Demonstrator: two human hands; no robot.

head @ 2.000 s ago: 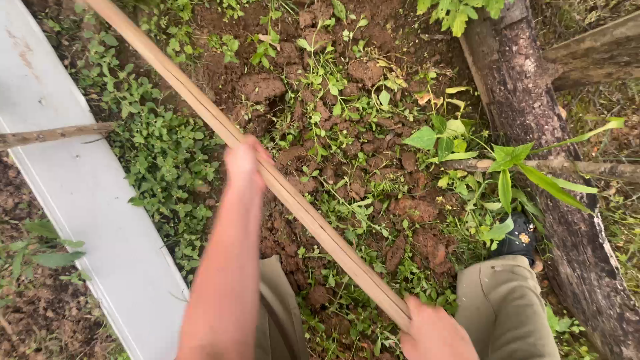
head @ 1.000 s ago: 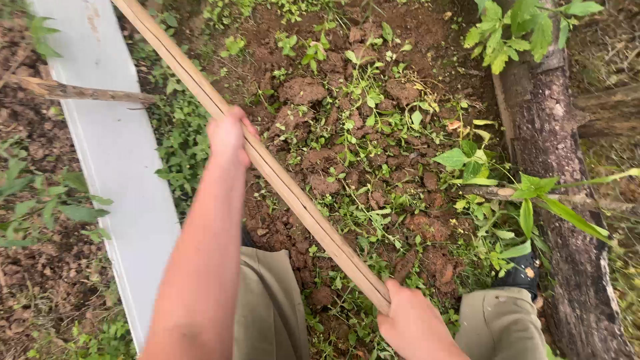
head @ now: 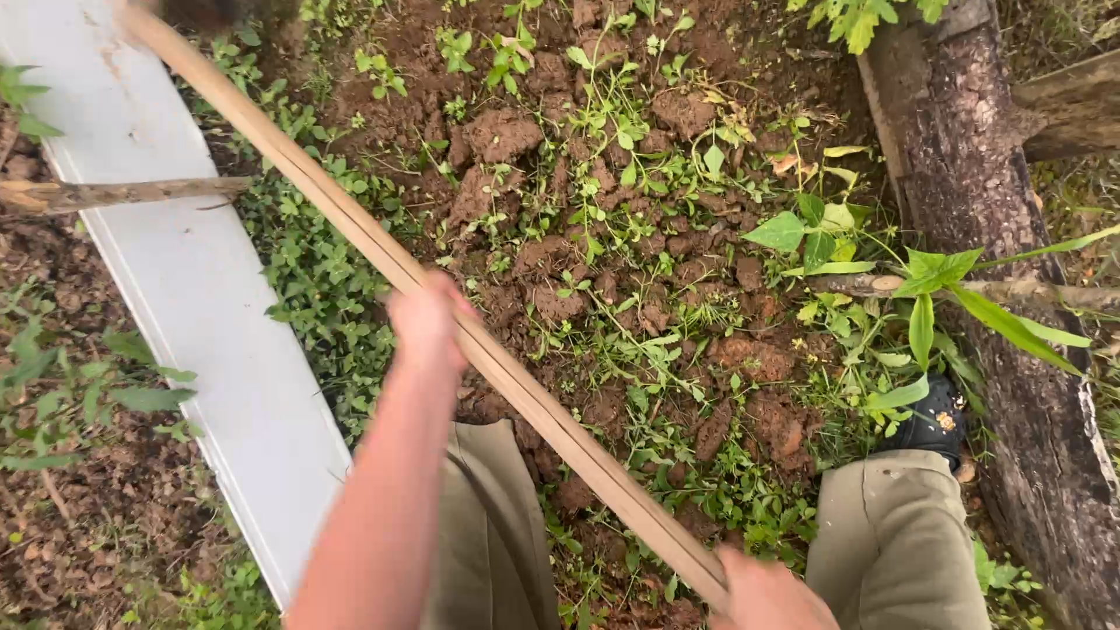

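Note:
A long wooden pole (head: 560,420), with a dark groove along it, slants from the upper left to the lower right. My left hand (head: 427,324) is closed around its middle part, slightly blurred. Near the lower end, my right hand (head: 766,591) grips the same pole. The upper end reaches the top left of the view, where a dark blurred shape (head: 197,10) is cut off by the frame, so what the pole carries cannot be told. Under the pole lies broken reddish soil (head: 503,136) with small green weeds (head: 626,131) among the clods.
A white board (head: 210,289) lies along the left, crossed by a wooden stick (head: 131,194). On the right is a thick log (head: 971,175) with a thinner branch (head: 1006,289) across it. My dark shoe (head: 932,424) is beside the log; leafy weeds (head: 324,271) border the board.
Both hands keep their hold on the pole. The view has shifted between frames, and the dark blurred shape at the top left was not visible in the earlier ones.

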